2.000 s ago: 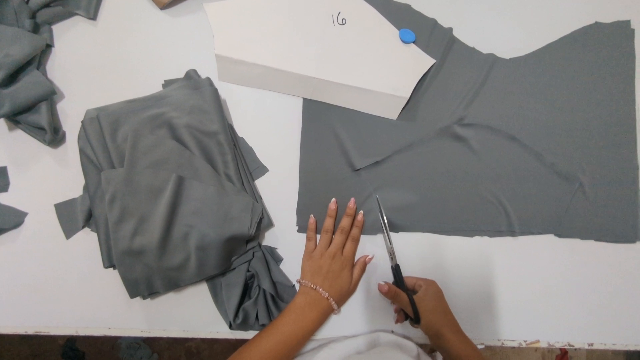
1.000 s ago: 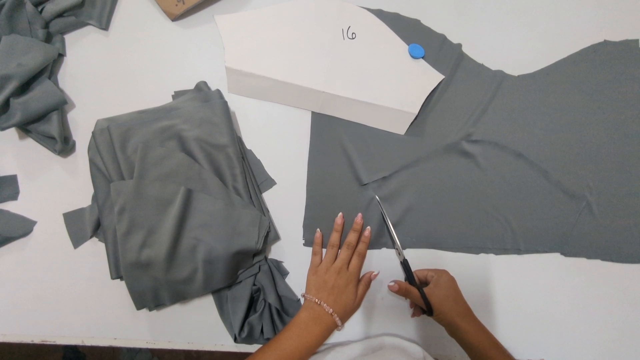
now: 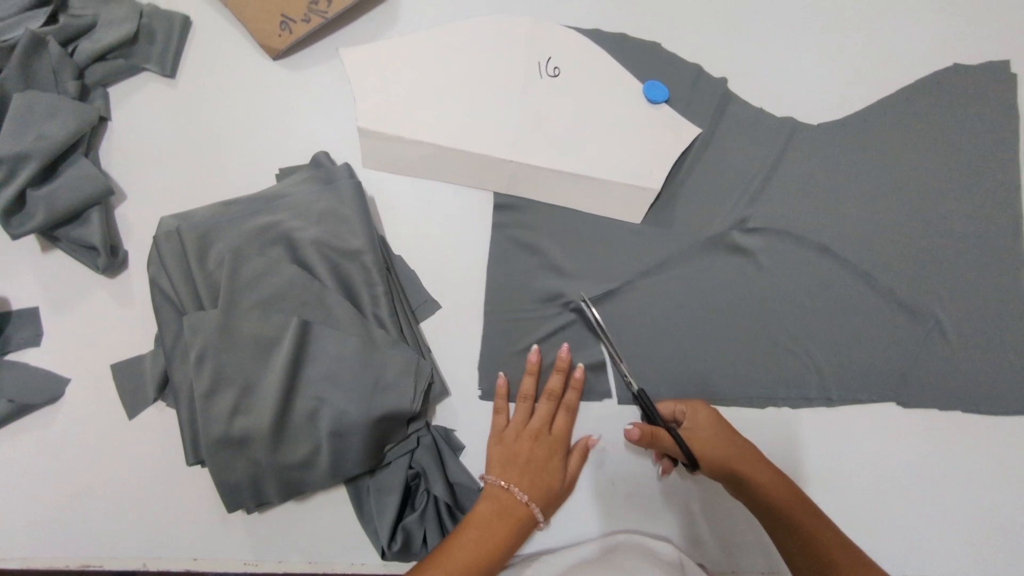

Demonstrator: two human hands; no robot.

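My right hand (image 3: 692,444) grips the black handles of a pair of scissors (image 3: 632,380). Their nearly closed blades lie at a short slit running up from the near edge of a large grey fabric piece (image 3: 840,304). Left of the slit, my left hand (image 3: 536,432) lies flat, fingers apart, its fingertips on the fabric and its palm over the white table. A white paper pattern (image 3: 480,104) marked 16 overlaps the fabric's upper left part. A round blue object (image 3: 656,92) sits on the pattern's right edge.
A folded stack of grey fabric (image 3: 280,344) lies to the left, with a crumpled grey piece (image 3: 416,496) at its lower right. More bunched grey cloth (image 3: 56,160) is at the upper left, above small scraps (image 3: 28,392). Brown cardboard (image 3: 292,20) bearing writing shows at the top.
A slit now shows in the fabric's near edge, where the earlier frames show none. The scissors are still in my right hand, and my left hand still lies spread at the fabric's edge.
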